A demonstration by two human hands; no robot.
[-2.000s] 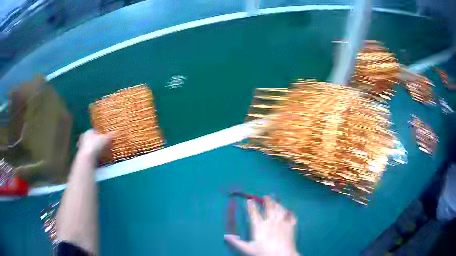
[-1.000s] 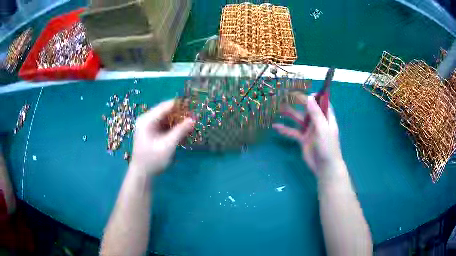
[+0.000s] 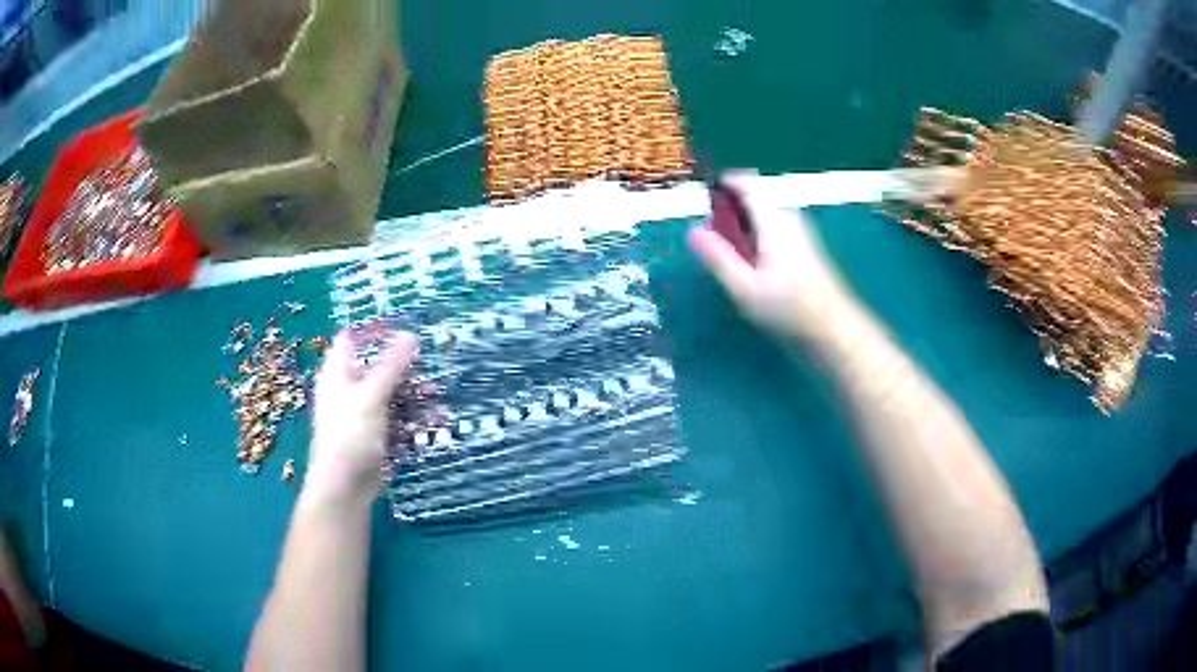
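A silvery sprue frame (image 3: 538, 381) with rows of small parts lies flat or just above the green bench in the middle; it is blurred. My left hand (image 3: 357, 407) grips its left edge, fingers on top. My right hand (image 3: 775, 263) is raised beyond the frame's upper right corner, off the frame. It holds side cutters (image 3: 733, 221) with red handles and dark jaws pointing away; the jaws are blurred. A pile of loose coppery parts (image 3: 269, 398) lies left of my left hand.
A neat orange-gold frame stack (image 3: 584, 116) stands beyond the work. Tangled empty runners (image 3: 1063, 223) lie at right. A red tray (image 3: 181, 256) of loose parts and a brown cardboard box (image 3: 282, 197) are at upper left. A white strip (image 3: 860, 188) crosses the bench.
Since one second ago, the frame has changed from blurred and raised between both hands to flatter and silvery, held by my left hand only. My right hand has moved up and away from it.
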